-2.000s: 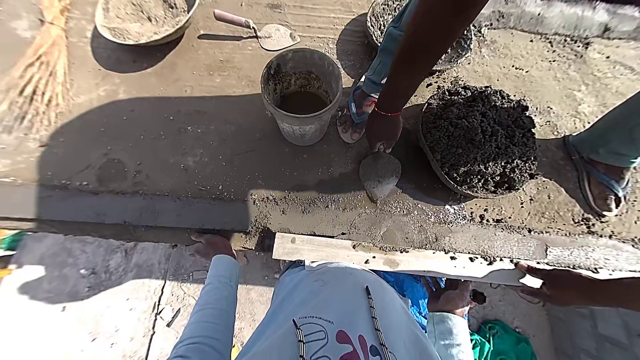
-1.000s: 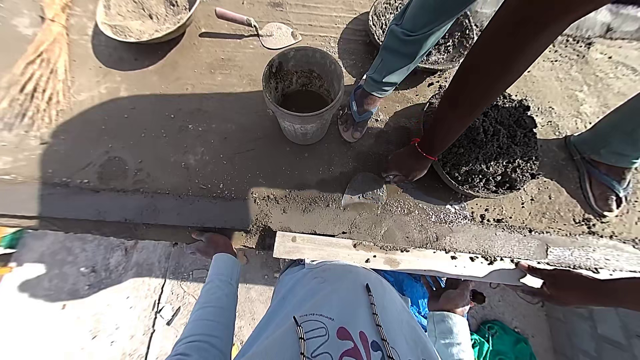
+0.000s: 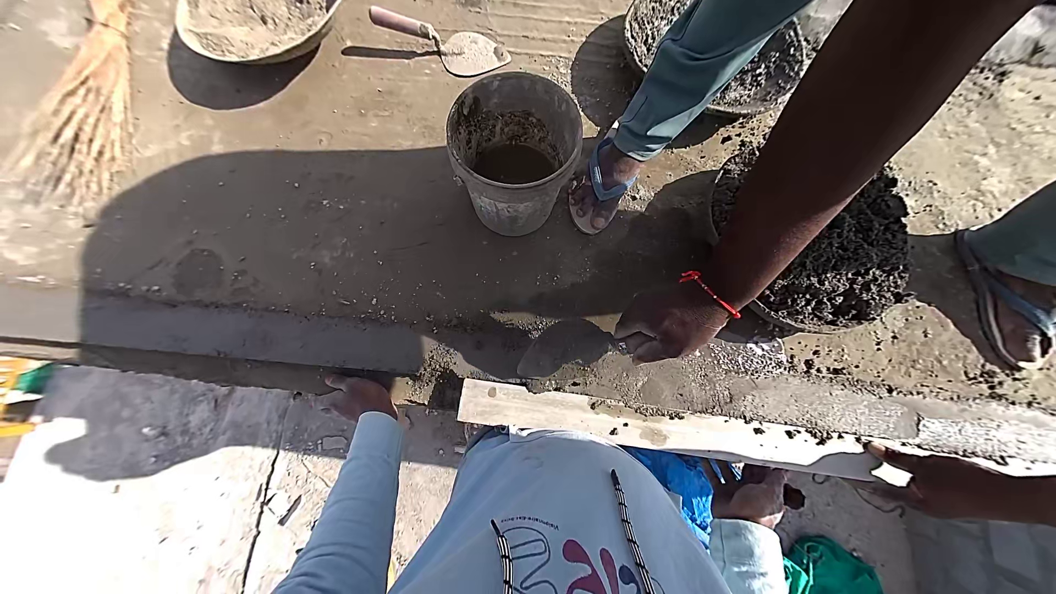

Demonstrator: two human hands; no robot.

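My left hand [image 3: 363,398] rests against the front face of the mortared ledge, left of a pale wooden board [image 3: 577,417]. Below that board, my right hand [image 3: 755,493] is partly hidden by it and by my sleeve; whether it holds anything is unclear. A co-worker's hand [image 3: 672,322] with a red wrist thread holds a trowel [image 3: 565,348] flat over the wet mortar [image 3: 495,355] behind the board. Another hand [image 3: 932,478] touches the board at the right.
A bucket [image 3: 516,198] with murky liquid stands behind the ledge. A basin of dark mortar [image 3: 841,256] is at the right, between the co-worker's sandalled feet. Farther back are a second trowel [image 3: 474,54], a pan [image 3: 256,58], another basin [image 3: 751,70] and a straw broom [image 3: 95,124].
The co-worker's trowel has moved over the mortar toward the left, and the arm now reaches across the dark mortar basin. My hands and the board look unmoved.
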